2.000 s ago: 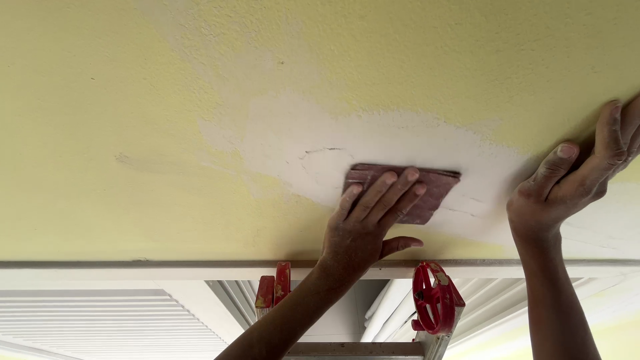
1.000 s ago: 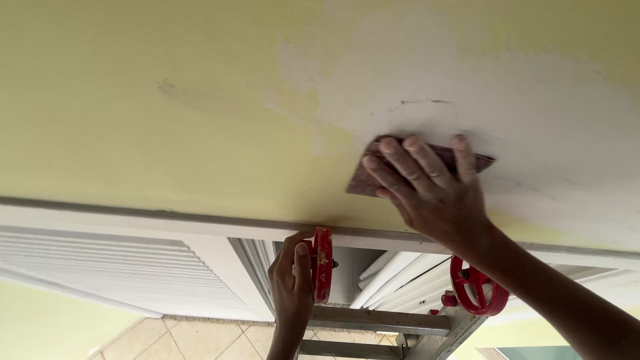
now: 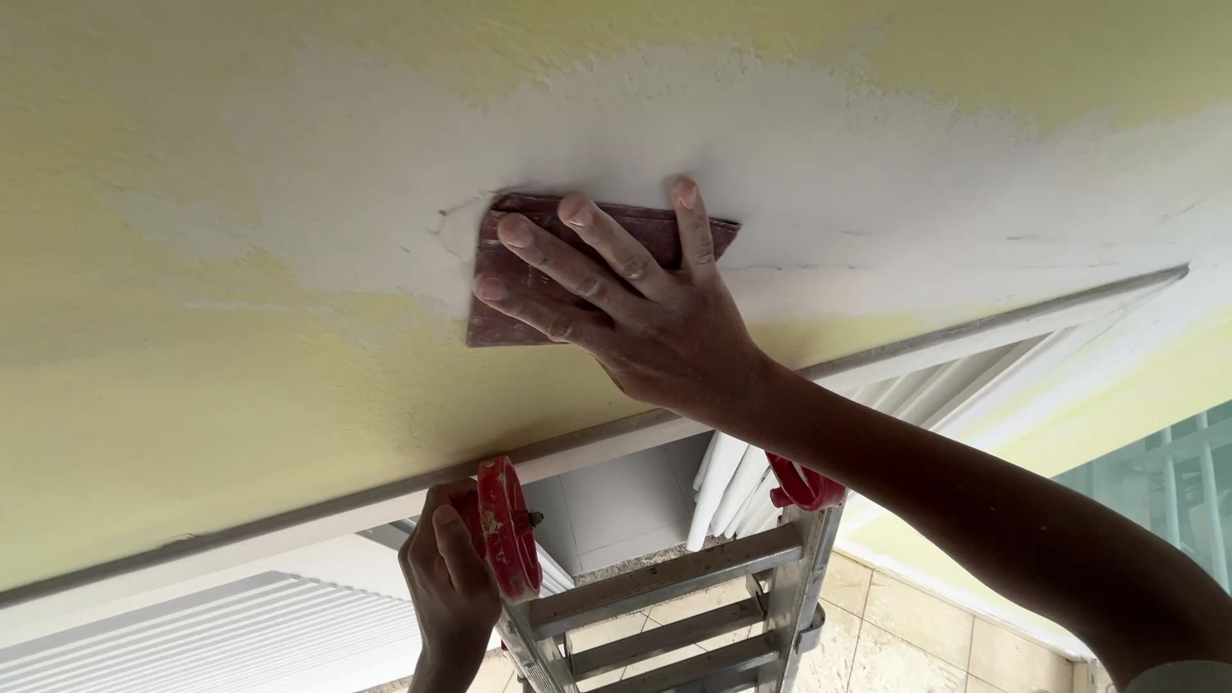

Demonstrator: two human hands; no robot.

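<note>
My right hand [image 3: 645, 298] presses a folded sheet of dark red sandpaper [image 3: 515, 308] flat against the wall, fingers spread over it. Under and around the sheet lies a white filler patch [image 3: 616, 125] on the yellow textured wall [image 3: 337, 404], with fine cracks near the sheet's left corner and to its right. Lower down, my left hand [image 3: 448, 577] grips the red plastic end cap [image 3: 507, 529] on the left rail of an aluminium ladder [image 3: 664, 582]. A second red cap [image 3: 808, 484] shows partly behind my right forearm.
A white frame with a grey top edge [image 3: 366, 500] runs slantwise below the patch. Louvred white shutters [image 3: 192, 635] stand at lower left. White folded panels [image 3: 727, 481] show behind the ladder. Far below is a tiled floor [image 3: 914, 616], with greenish glass [image 3: 1184, 481] at right.
Two seconds ago my left hand was on the sandpaper and my right hand was against the wall. Since then my left hand has taken the ladder's cap and my right hand the sandpaper. The view has shifted.
</note>
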